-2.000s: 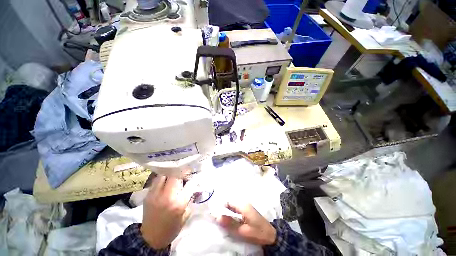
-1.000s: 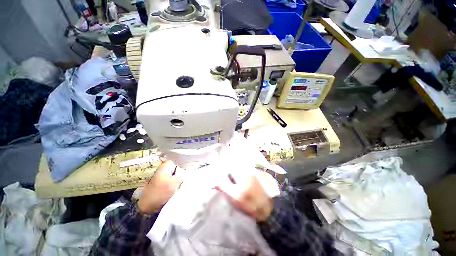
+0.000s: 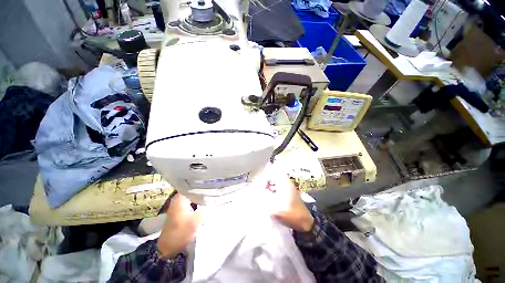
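A white cloth garment (image 3: 238, 243) hangs from under the cream sewing machine head (image 3: 210, 110) down toward my lap. My left hand (image 3: 180, 224) is at the cloth's left edge, just below the head, with its fingertips partly hidden by the head. My right hand (image 3: 293, 207) holds the cloth's right side, its fingers partly washed out by glare. A small red mark shows on the cloth near my right hand. The needle area is hidden by the head.
A control panel (image 3: 339, 111) and slim black tool (image 3: 308, 140) are on the right of the machine table (image 3: 94, 202). A grey-blue plastic bag (image 3: 77, 138) lies at left. White cloth heaps (image 3: 415, 232) are at lower right and lower left. A beige box (image 3: 293, 63) stands behind.
The small dark ring-shaped thing seen at my fingers earlier no longer shows. My right hand has moved up and right, spreading the cloth. The view has shifted, and the head appears further right than at first.
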